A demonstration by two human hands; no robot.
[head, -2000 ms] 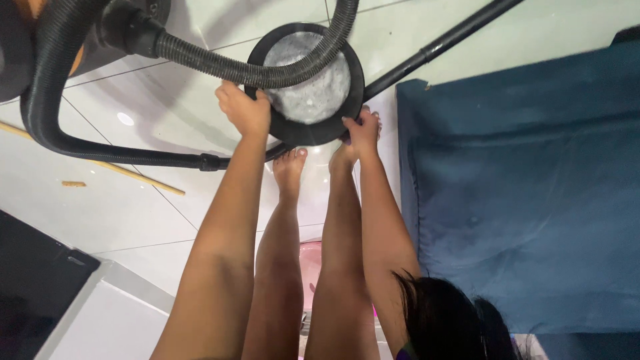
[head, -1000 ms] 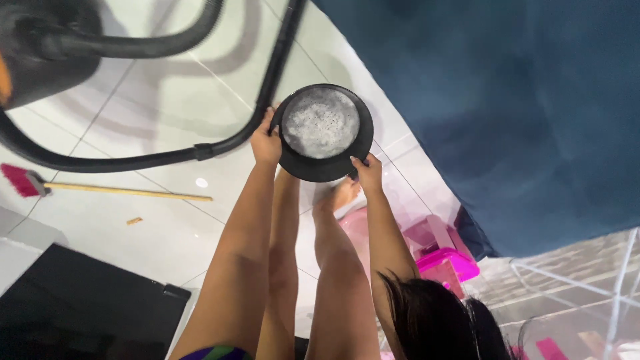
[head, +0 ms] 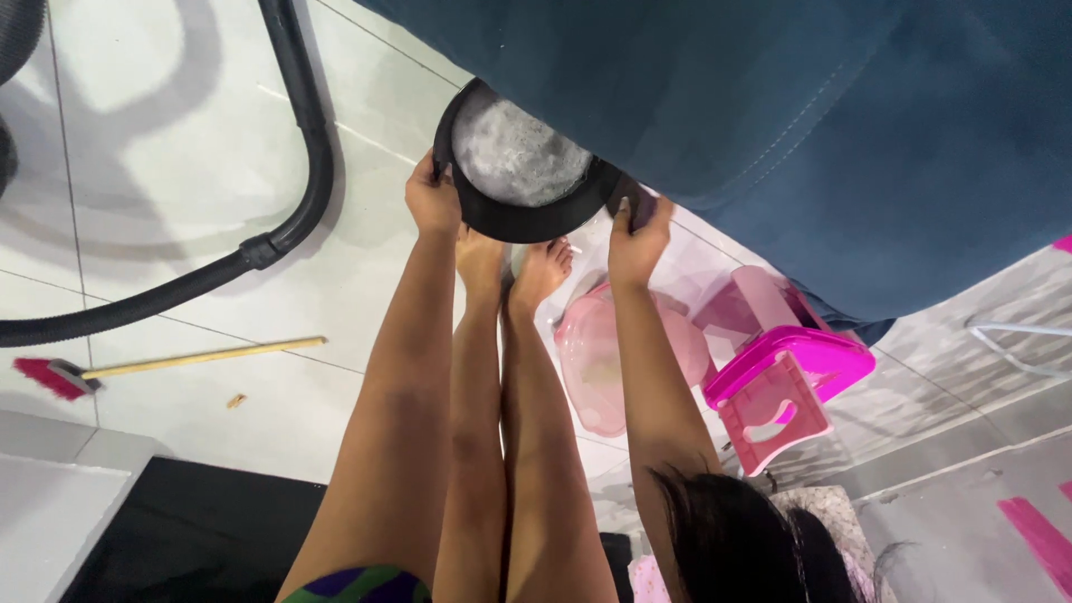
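Note:
A round black basin (head: pixel 536 222) holds foamy, greyish liquid (head: pixel 515 151). My left hand (head: pixel 434 197) grips its left rim, and my right hand (head: pixel 641 239) grips the right side, at a dark handle-like part. The blue fabric of a sofa or similar padded piece (head: pixel 712 109) hides the basin's upper right edge; whether the two touch, I cannot tell. Below the basin, my bare feet (head: pixel 540 268) stand on the pale tiled floor.
A black vacuum hose (head: pixel 314 167) curves along the left. A red-bristled brush with a wooden handle (head: pixel 201 356) lies on the floor at lower left, above a black panel (head: pixel 201 528). Pink plastic items (head: pixel 595 360) and a magenta bin or basin (head: pixel 846 364) sit to the right of my legs.
The view has turned and shifted a lot. The basin, held in both hands throughout, has moved away from the vacuum hose to the blue fabric, which now covers part of its rim.

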